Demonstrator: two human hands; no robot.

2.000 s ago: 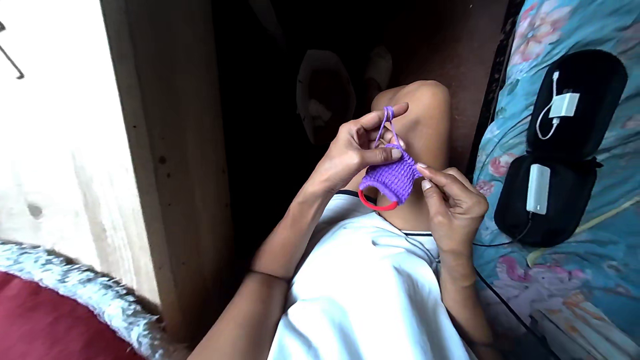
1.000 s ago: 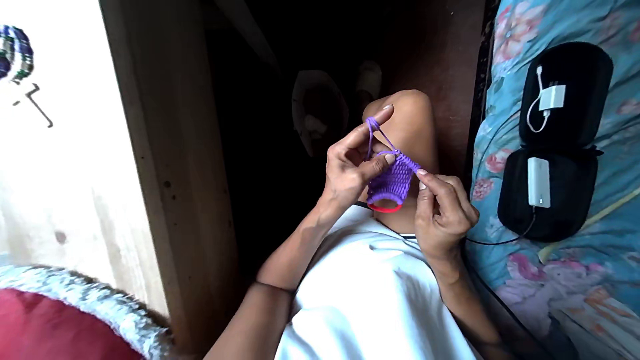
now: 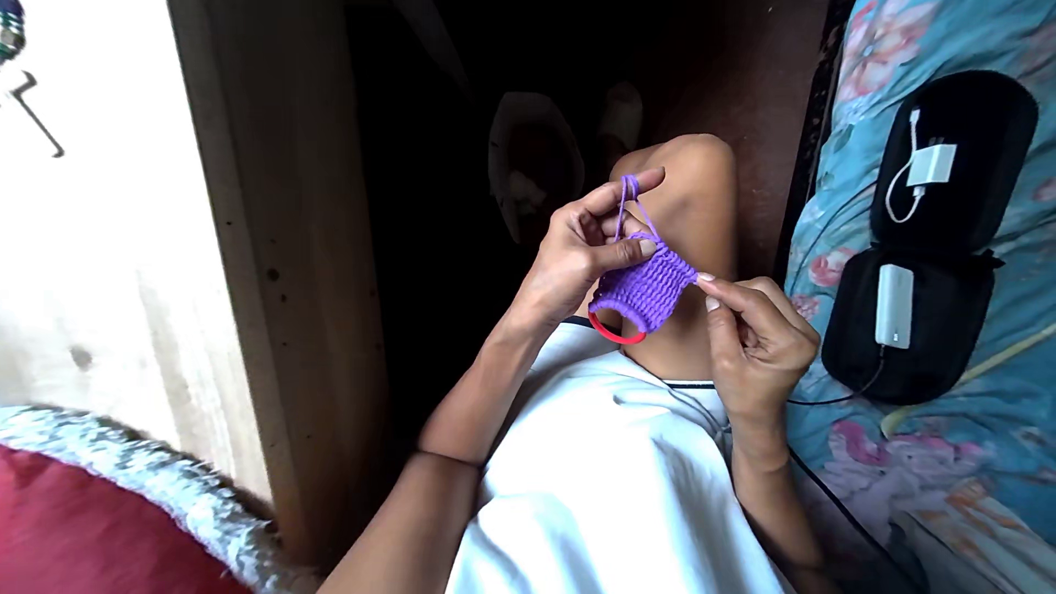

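A small purple crocheted piece (image 3: 648,285) is stretched between my hands above my bare thigh. Its lower edge is worked around a red ring (image 3: 615,332). My left hand (image 3: 577,247) pinches the top edge between thumb and fingers, and purple yarn (image 3: 631,194) loops over its raised index finger. At the right corner of the piece, the thumb and index finger of my right hand (image 3: 755,330) are closed at its tip. Whether a hook lies in that hand cannot be seen.
To the right, an open black case (image 3: 850,330) with a white charger (image 3: 932,163) and a white device (image 3: 894,305) lies on a floral sheet (image 3: 825,223). A black cable runs from it past my right arm. A pale wooden surface (image 3: 165,247) and a red cushion (image 3: 74,528) are at left.
The purple piece is held flatter and more spread than two seconds ago. Both hands keep their hold, with only small finger movements. The view shifts slightly.
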